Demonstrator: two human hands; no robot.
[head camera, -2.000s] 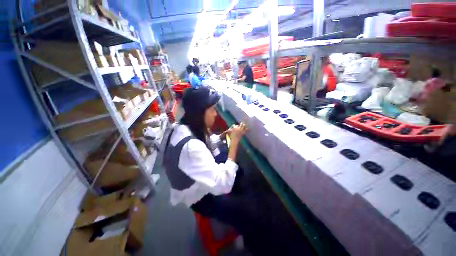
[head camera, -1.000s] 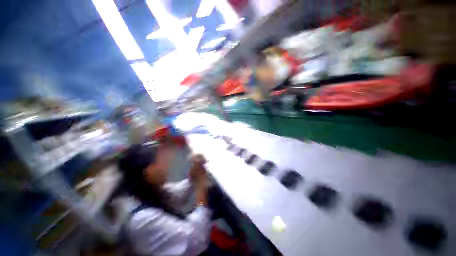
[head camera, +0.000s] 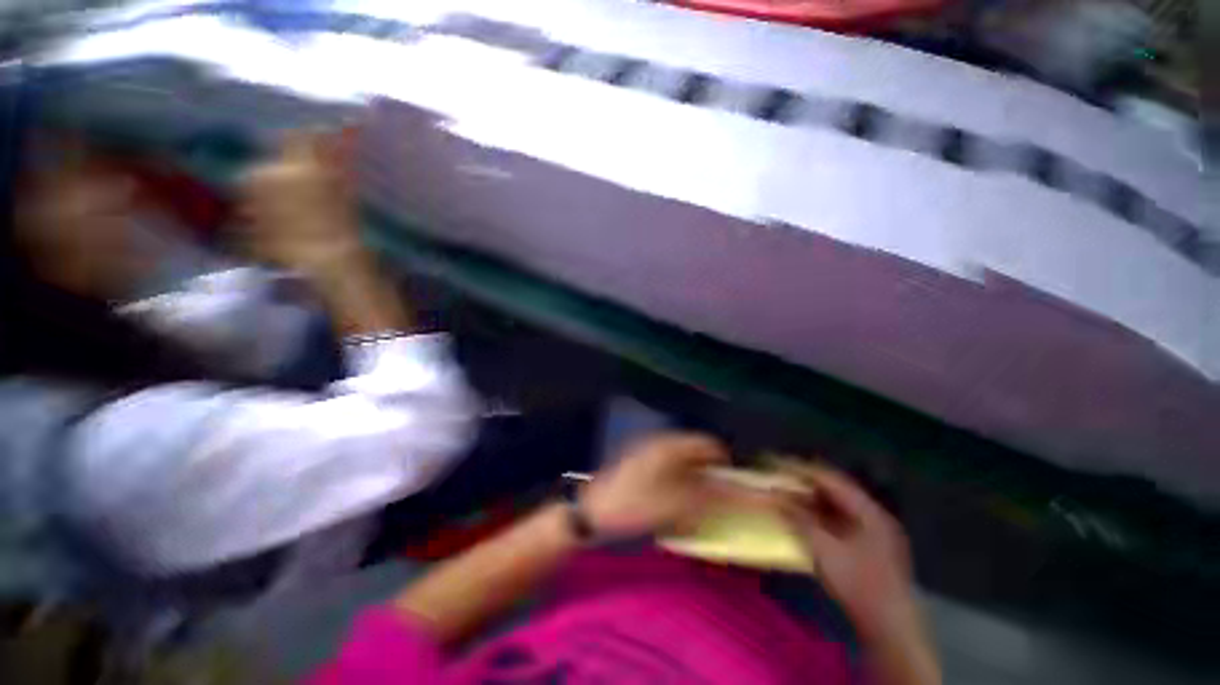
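The frame is blurred. A yellow label backing sheet (head camera: 744, 535) is held low in front of my pink shirt, between my two hands. My left hand (head camera: 653, 484), with a dark band on the wrist, grips the sheet's left part. My right hand (head camera: 856, 529) is at the sheet's right end, its fingers bent against it. A thin pale edge or strip shows along the top of the sheet between the hands. Whether my right hand holds a tool cannot be told.
Beyond my hands, a long row of white boxes (head camera: 642, 167) with dark watch-face pictures stands on the green bench edge (head camera: 535, 301). At the left sits a person in white sleeves (head camera: 268, 462), hands raised near the boxes. A red tray (head camera: 816, 11) shows at the top.
The view has swung down from the aisle, shelves and lights to my lap. My two hands and the yellow sheet have come into view. The person at the left now appears closer and larger.
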